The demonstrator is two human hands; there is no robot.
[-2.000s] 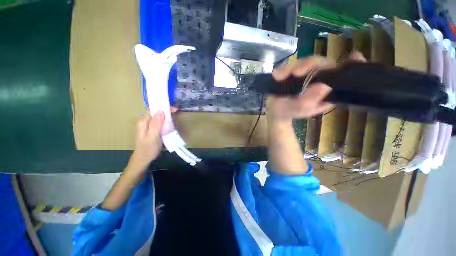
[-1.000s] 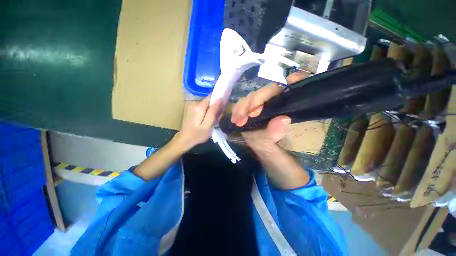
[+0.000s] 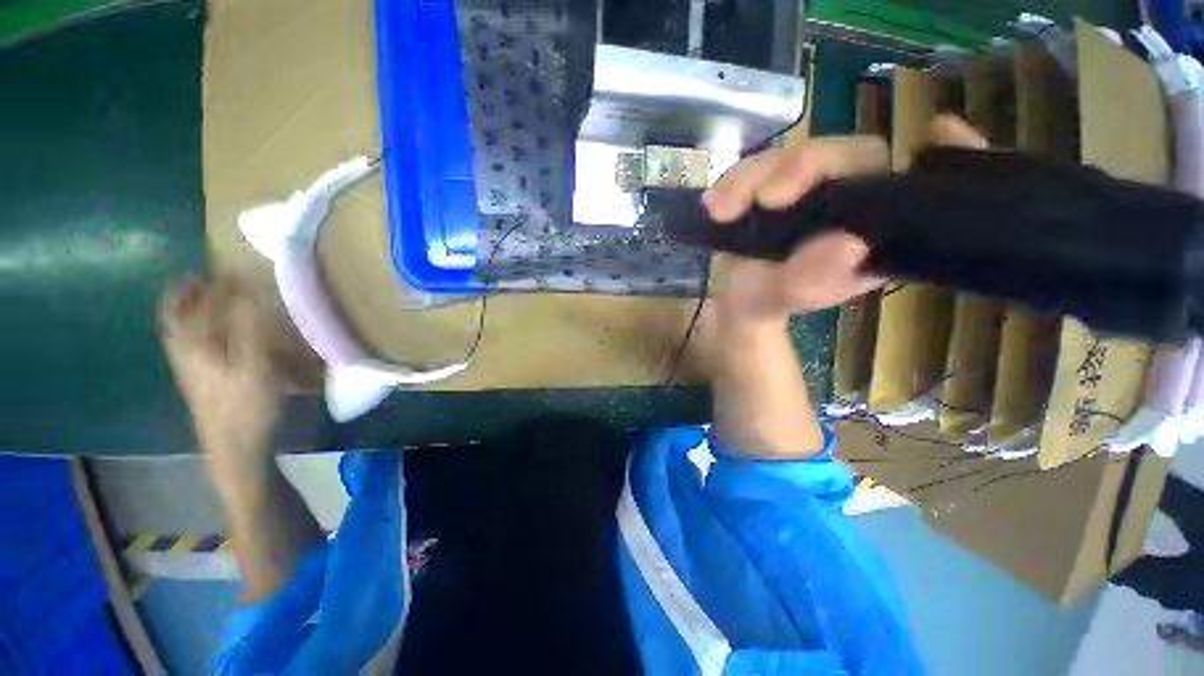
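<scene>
A curved pink-and-white housing (image 3: 310,293) lies on the cardboard work pad (image 3: 555,346), its open side facing right, with a thin dark wire at its lower end. My left hand (image 3: 222,350) is blurred, just left of the housing and apart from it, and appears empty; its finger spread is unclear. My right hand (image 3: 799,218) is shut around the black electric screwdriver (image 3: 1043,238). The driver's narrow end points left, at the small metal block (image 3: 673,168) at the front of the silver screw feeder (image 3: 687,99). The tip contact is unclear.
A blue tray (image 3: 433,251) stands left of the feeder, on which side the dotted dark mat (image 3: 528,159) also shows. Cardboard dividers (image 3: 911,244) stand in rows at the right, with pink-white housings (image 3: 1175,383) beyond them. A brown carton (image 3: 1030,522) is below them.
My left hand has let go of the housing and moved left; the housing now lies on the pad. The screwdriver has moved from the housing back to the feeder.
</scene>
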